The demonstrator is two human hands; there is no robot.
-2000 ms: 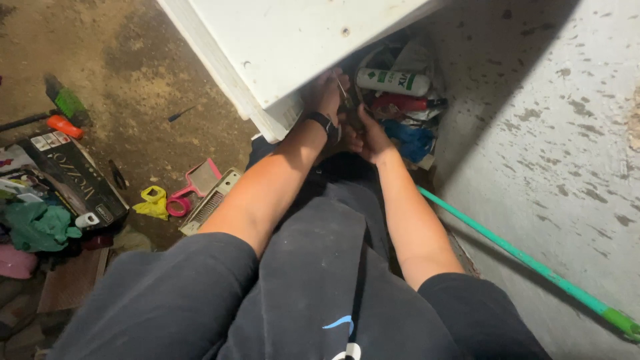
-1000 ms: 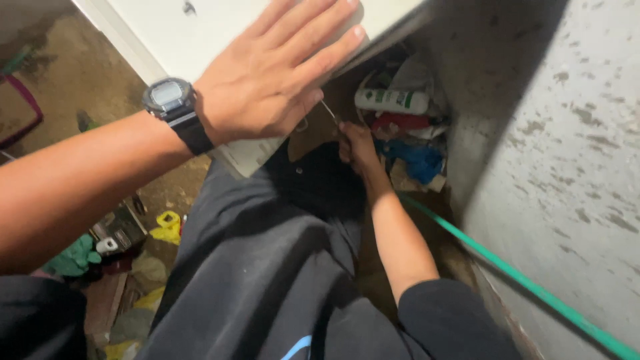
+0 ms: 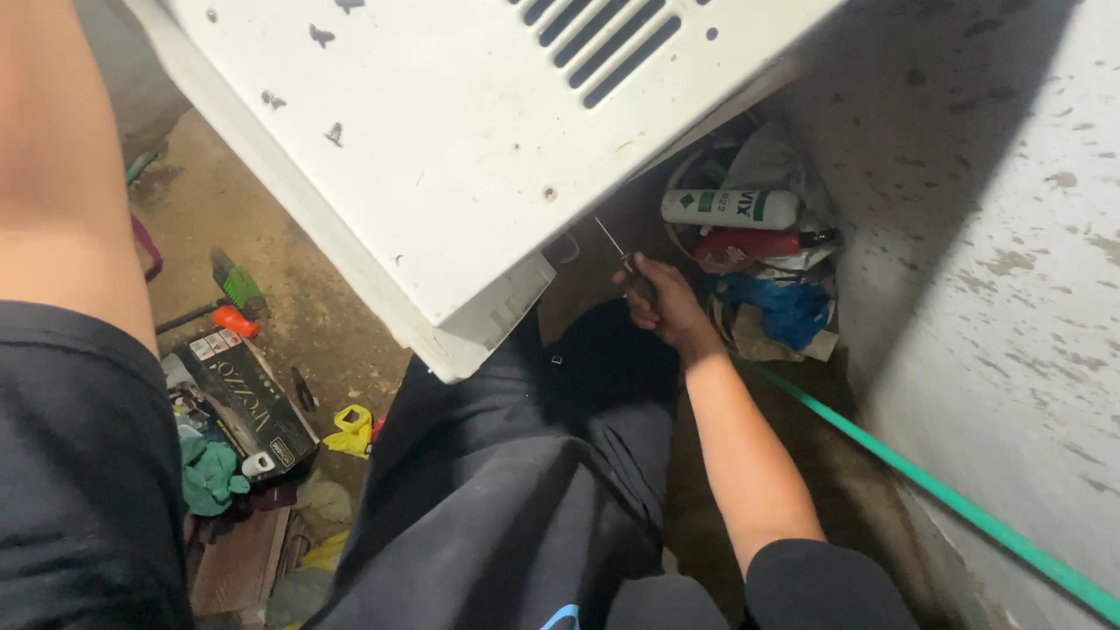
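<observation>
My right hand (image 3: 661, 302) grips the dark handle of a screwdriver (image 3: 641, 282), whose thin metal shaft points up and left toward the underside of a white metal appliance housing (image 3: 420, 149). The housing has a row of vent slots (image 3: 604, 52) and several screws (image 3: 334, 134) lying on its top face. Under its near edge a pale plastic part (image 3: 503, 319) shows, with a thin light wire or hose loop (image 3: 570, 248) beside it. My left forearm reaches up along the left edge, and my left hand is out of view.
A bin of rubbish with a white bottle (image 3: 731, 208), red item and blue plastic (image 3: 774, 306) stands by the stained wall (image 3: 1006, 289). A green pole (image 3: 945, 499) leans along it. On the floor at left lie a black box (image 3: 249, 402), an orange-handled tool (image 3: 234, 321) and yellow plastic (image 3: 352, 430).
My left hand has left the housing's top face and gone out of view. Two seconds ago both hands were together under the housing's edge. My right hand still holds the screwdriver.
</observation>
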